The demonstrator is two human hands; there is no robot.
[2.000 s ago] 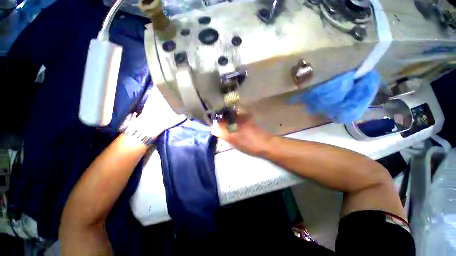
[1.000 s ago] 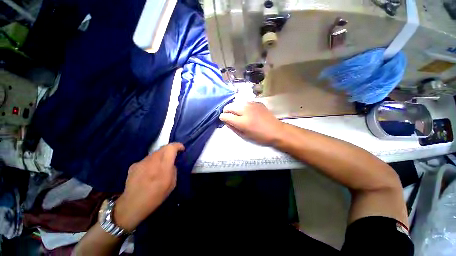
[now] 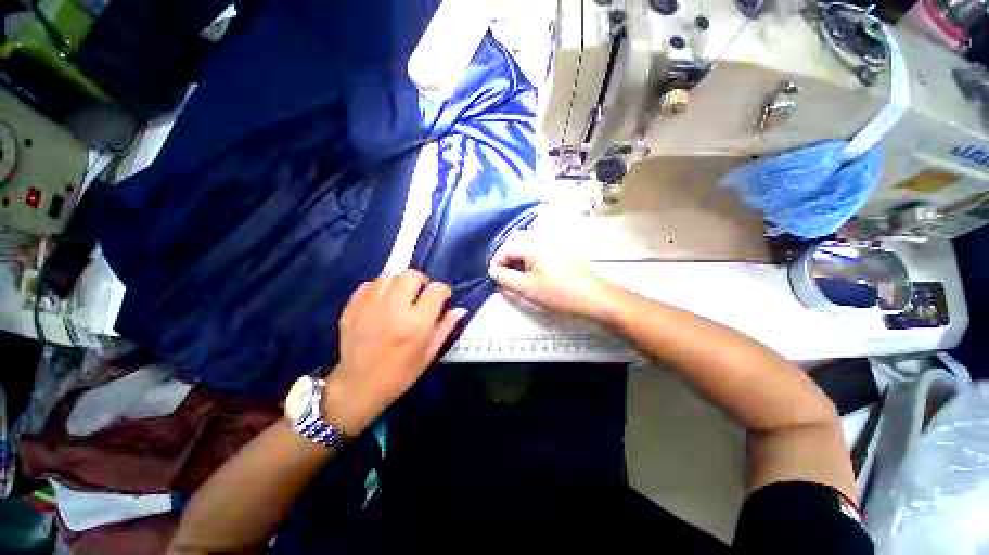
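Observation:
A large navy garment (image 3: 260, 206) lies over the white table left of the cream sewing machine (image 3: 705, 119). Its shiny folds are brightly lit beside the presser foot area (image 3: 580, 168). My left hand (image 3: 396, 331), with a metal watch on the wrist, holds the garment's near edge with curled fingers. My right hand (image 3: 542, 284) pinches the cloth edge just in front of the needle area, with thumb and fingertips together. The white machine lamp (image 3: 447, 49) hangs over the cloth.
A blue tuft (image 3: 808, 186) hangs on the machine head by a white strap. An oval tray (image 3: 851, 276) sits at the right of the white table (image 3: 694, 314). Brown-and-white garments (image 3: 184, 434) lie at lower left. Another machine (image 3: 38, 173) is at far left. A plastic bag (image 3: 949, 477) is lower right.
My left hand has come from beside the needle back to the garment's near edge, then right and up. My right hand has drawn back from the needle with the cloth. The camera view has shifted.

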